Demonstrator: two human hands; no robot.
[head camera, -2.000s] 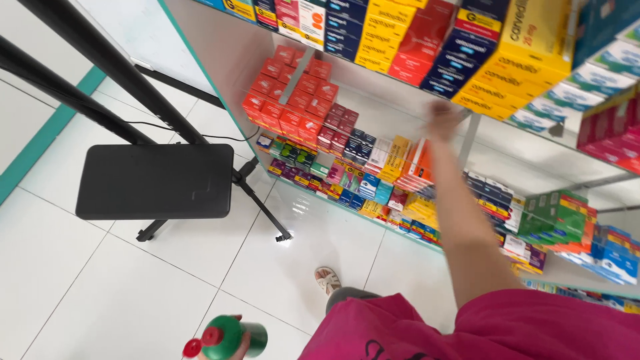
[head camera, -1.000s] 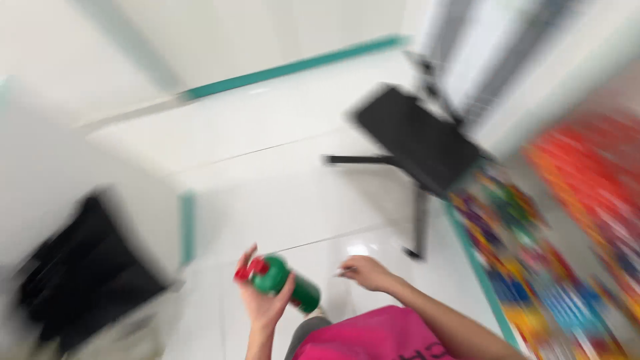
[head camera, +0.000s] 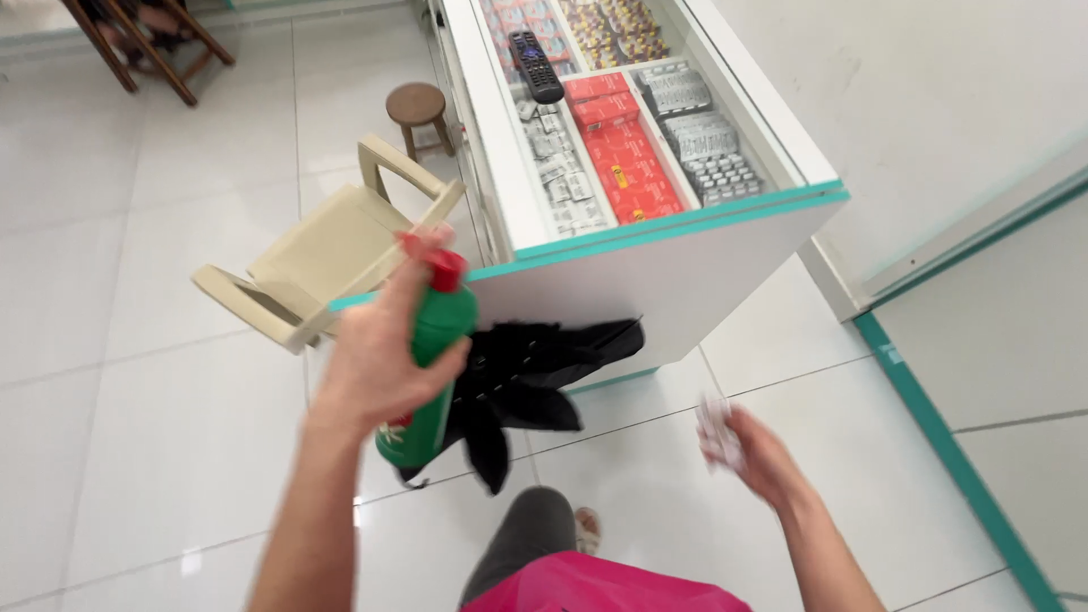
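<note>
My left hand (head camera: 382, 357) grips a green plastic bottle (head camera: 438, 340) with a red cap, held tilted in front of the end panel of a glass-topped display counter (head camera: 612, 289). Fingers of that hand reach up by the cap, where a second small red item shows, too blurred to name. Lower right, my right hand (head camera: 756, 450) holds a small whitish item (head camera: 719, 433), blurred, perhaps crumpled paper or a cloth. Behind the bottle, a black cloth or bag (head camera: 527, 365) hangs against the panel.
A remote control (head camera: 536, 66) lies on the counter glass, above red boxes (head camera: 629, 161) and blister packs (head camera: 701, 136). Left of the counter stand a beige plastic armchair (head camera: 331, 246) and a wooden stool (head camera: 416, 106). A green-edged threshold (head camera: 943, 442) crosses the tiled floor at right.
The view has swung from the medicine shelves to the counter. My right hand, at the shelves two seconds ago, is now low at the right with a whitish item. The green bottle remains in my left hand.
</note>
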